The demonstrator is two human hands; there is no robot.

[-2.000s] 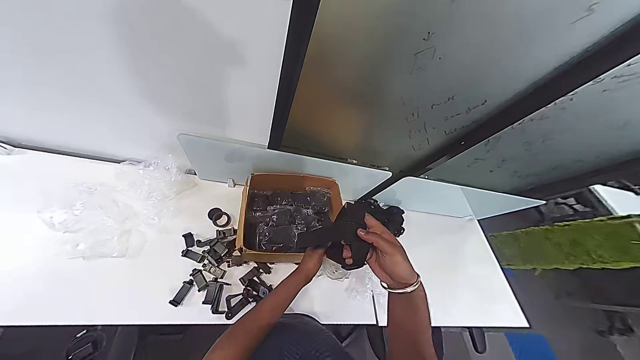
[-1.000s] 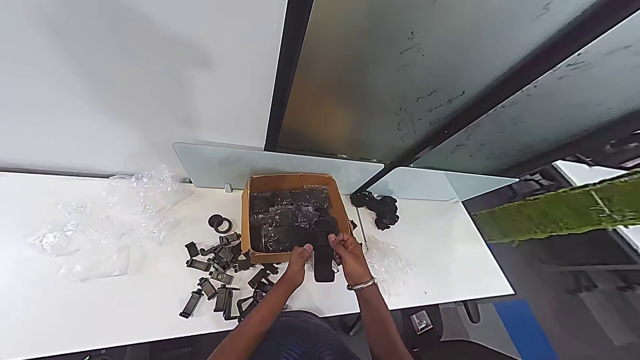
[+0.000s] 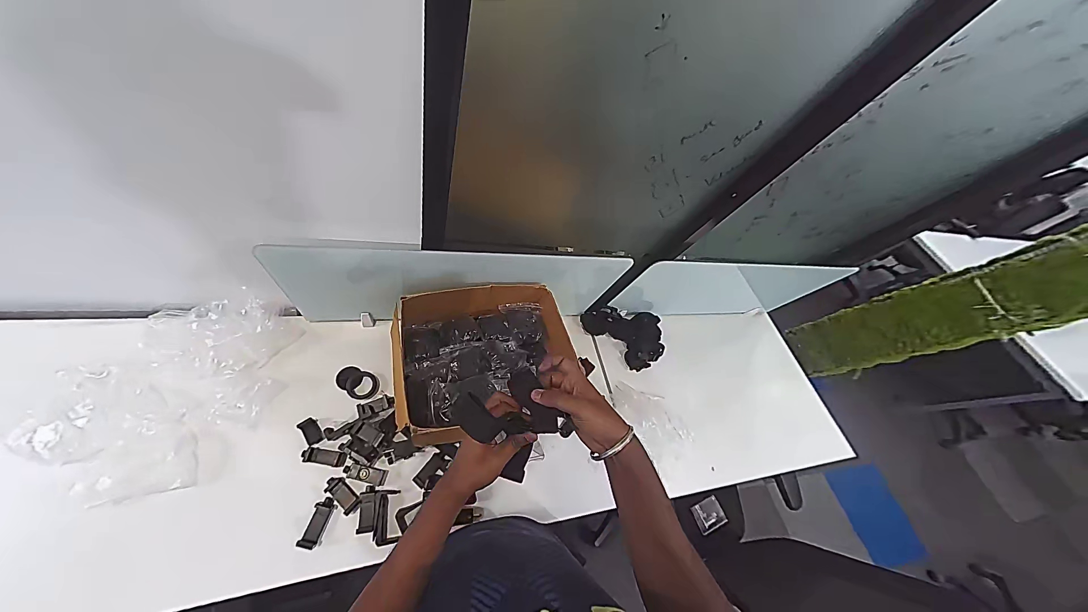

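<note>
A black strap (image 3: 476, 416), apparently of fabric, is held between my two hands over the near right part of an open cardboard box (image 3: 557, 327). My left hand (image 3: 491, 455) grips its lower left part. On the right, my right hand (image 3: 571, 398) pinches another part of the same black piece, thumb on top. Inside the box lie several black items in clear plastic bags (image 3: 467, 361). Left of the box and in front of it, many small black clamp-like parts (image 3: 365, 474) are scattered, with black rings (image 3: 361, 384) above them.
Crumpled clear plastic bags (image 3: 195, 382) cover the left of the white table (image 3: 246, 527). A black bundle (image 3: 633, 336) lies right of the box, with thin clear plastic (image 3: 650, 416) nearer. Low glass dividers (image 3: 459, 263) stand behind.
Two seconds ago my hands were at the black bundle beside the box; it now lies on the table, away from them. Since one second ago the held strap has become bent and spread between my hands.
</note>
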